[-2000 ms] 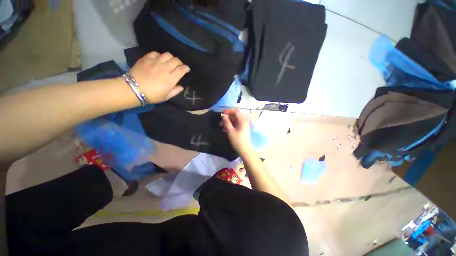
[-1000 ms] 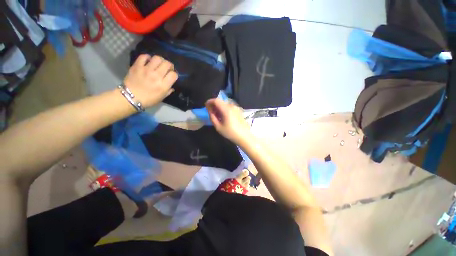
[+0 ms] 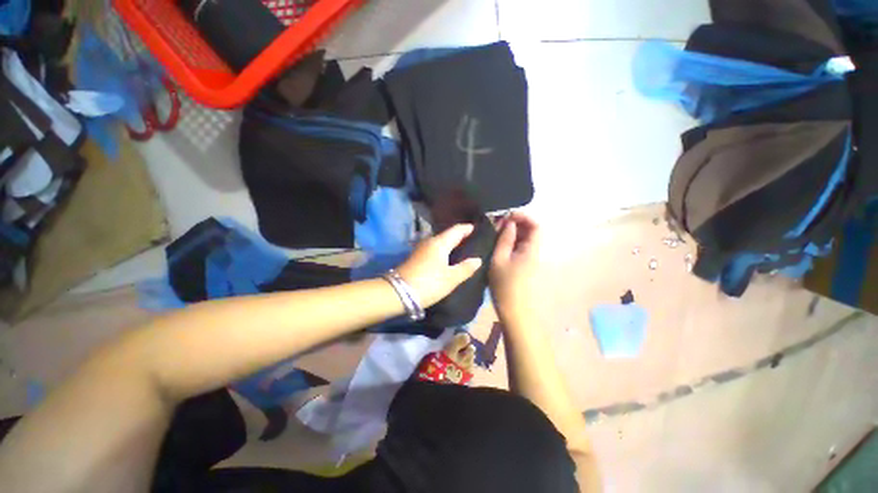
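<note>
My left hand (image 3: 441, 266), with a silver bracelet, grips a dark cut piece (image 3: 474, 252) that is lifted and bent up from the lower black panel. My right hand (image 3: 512, 252) holds the same piece at its right edge, fingers curled. A stack of black panels with a chalk 4 (image 3: 472, 144) lies just above my hands. To its left lies a stack of black panels with blue sheets (image 3: 303, 178) between them. The lower black panel is partly hidden by my left hand and forearm.
A red basket (image 3: 231, 94) holding a dark roll and red-handled scissors (image 3: 159, 111) are at upper left. Brown-black bundles (image 3: 761, 183) lie at right. A blue scrap (image 3: 619, 329) and white sheet (image 3: 371, 390) lie on the floor.
My left hand has moved right and down from the left stack to the lower panel. My right hand has moved right. A dark piece is now raised between them.
</note>
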